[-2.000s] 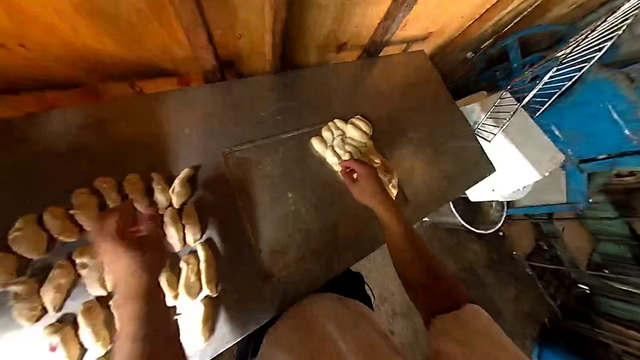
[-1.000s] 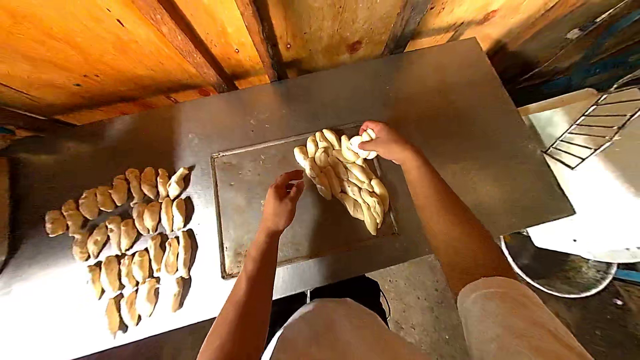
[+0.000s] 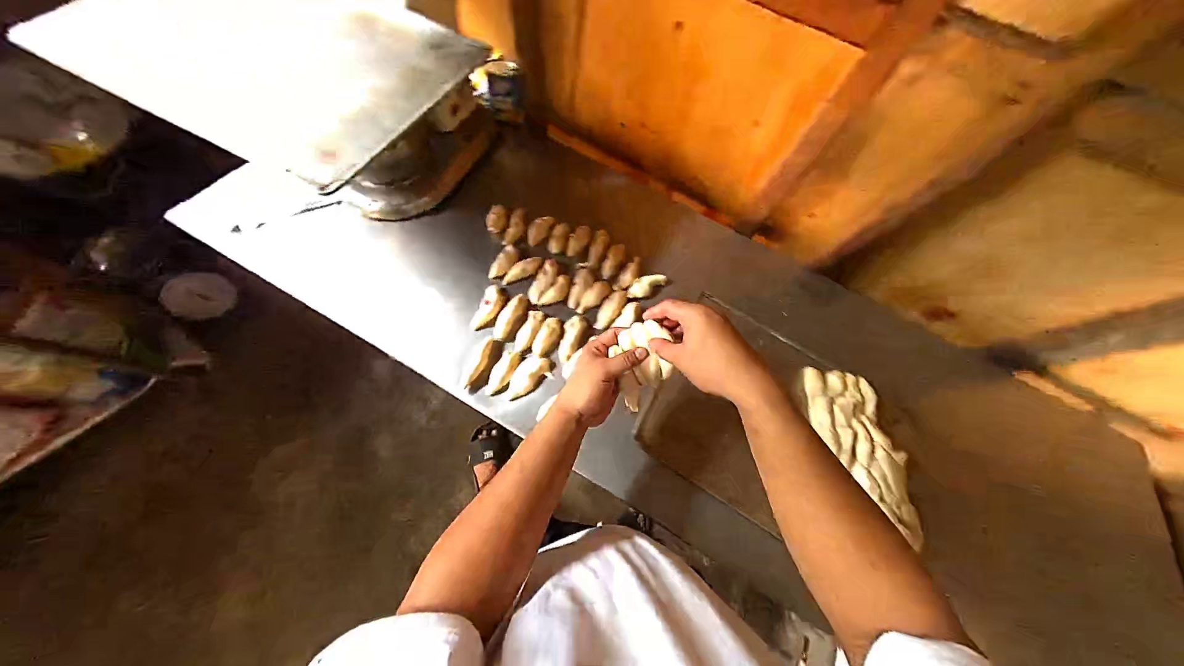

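Both my hands meet around a small bunch of pale dough pieces [image 3: 647, 344], above the metal table. My left hand [image 3: 597, 377] pinches the bunch from the left, thumb on top. At its right side, my right hand [image 3: 703, 347] grips it with bent fingers. Rows of shaped dough pieces [image 3: 546, 287] lie on the table just left of and beyond my hands. A cluster of elongated dough pieces [image 3: 860, 444], packed side by side, lies to the right of my right forearm.
The metal table [image 3: 999, 490] runs along a wooden wall [image 3: 703, 102]. A flat metal sheet [image 3: 305, 65] rests over a round metal item [image 3: 398, 185] at the table's far left. A shallow rectangular outline, perhaps a tray [image 3: 703, 444], lies under my right forearm.
The view has swung left. Both hands have moved from the dough cluster to beside the rows, where they now hold a bunch together. My left hand was empty one second ago.
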